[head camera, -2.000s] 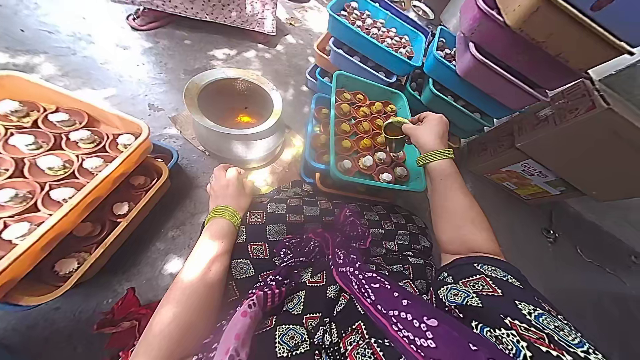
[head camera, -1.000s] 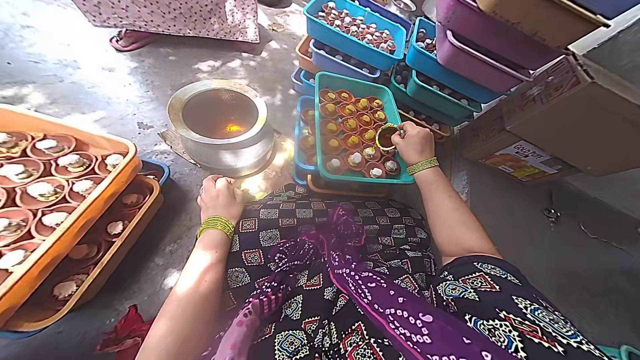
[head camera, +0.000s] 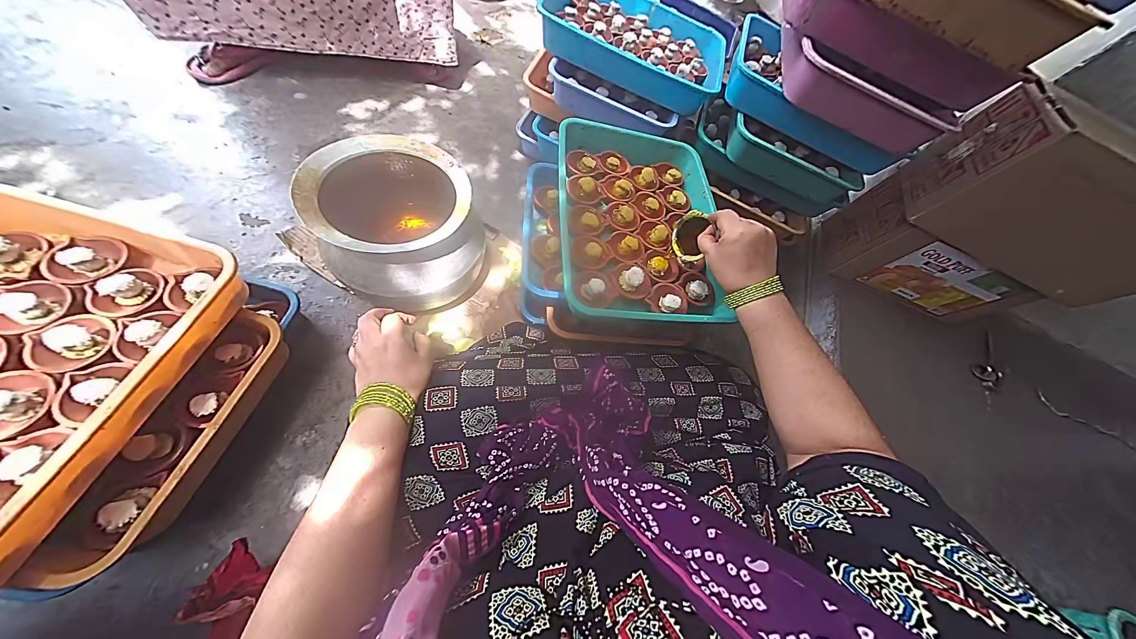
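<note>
My right hand (head camera: 742, 250) grips a small cup (head camera: 690, 238) with a yellow-coated rim, above the right side of a teal plastic tray (head camera: 639, 312). In the tray stand rows of small clay cups; most hold yellow-topped lumps (head camera: 625, 215), while several at the near end hold white-topped ones (head camera: 632, 277). My left hand (head camera: 390, 348) rests with curled fingers beside my lap, just below a round metal pot (head camera: 399, 266) of dark liquid with a bright orange reflection. Whether the left hand holds anything is hidden.
Stacked orange trays (head camera: 226, 266) with white-topped clay cups stand at the left. Blue trays (head camera: 621, 44) and purple trays (head camera: 865, 89) are piled behind the teal one. Cardboard boxes (head camera: 1021, 204) stand at the right. Beyond the pot are patterned cloth and a person's foot (head camera: 226, 64). Red cloth (head camera: 229, 586) lies lower left.
One lump near the tray's near end, white-topped before, now shows bright yellow. My right hand stays over the tray's right side with the small cup; my left hand remains near the pot.
</note>
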